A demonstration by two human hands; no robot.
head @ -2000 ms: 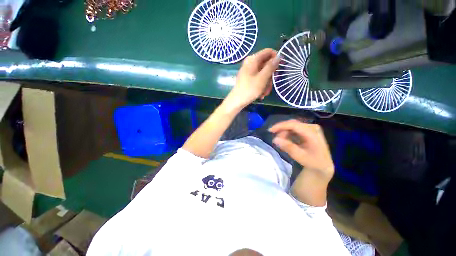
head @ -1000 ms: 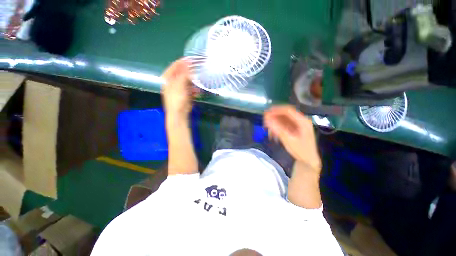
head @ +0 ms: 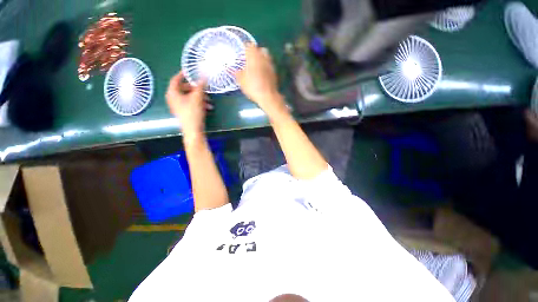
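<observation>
Two or more white fan grilles [head: 217, 59] overlap on the green bench in front of me. My left hand [head: 187, 99] is at their lower left edge, fingers bent around the rim. My right hand [head: 256, 74] is at their right edge, fingertips on the rim. Both hands are bare and slightly blurred. Another single grille [head: 128, 86] lies flat to the left, near a heap of copper-coloured rings [head: 106, 44].
The press [head: 342, 53] stands right of my hands. Beyond it lie a grille [head: 411, 69] and a partly hidden one. Dark parts [head: 29, 100] lie far left. A blue stool [head: 162, 187] is below the bench, an open carton [head: 56, 224] lower left. A person's sleeve [head: 523, 29] shows far right.
The view has shifted right. A single grille now lies by the copper heap. My right hand has moved from below the bench edge onto the overlapping grilles; my left hand is also at them.
</observation>
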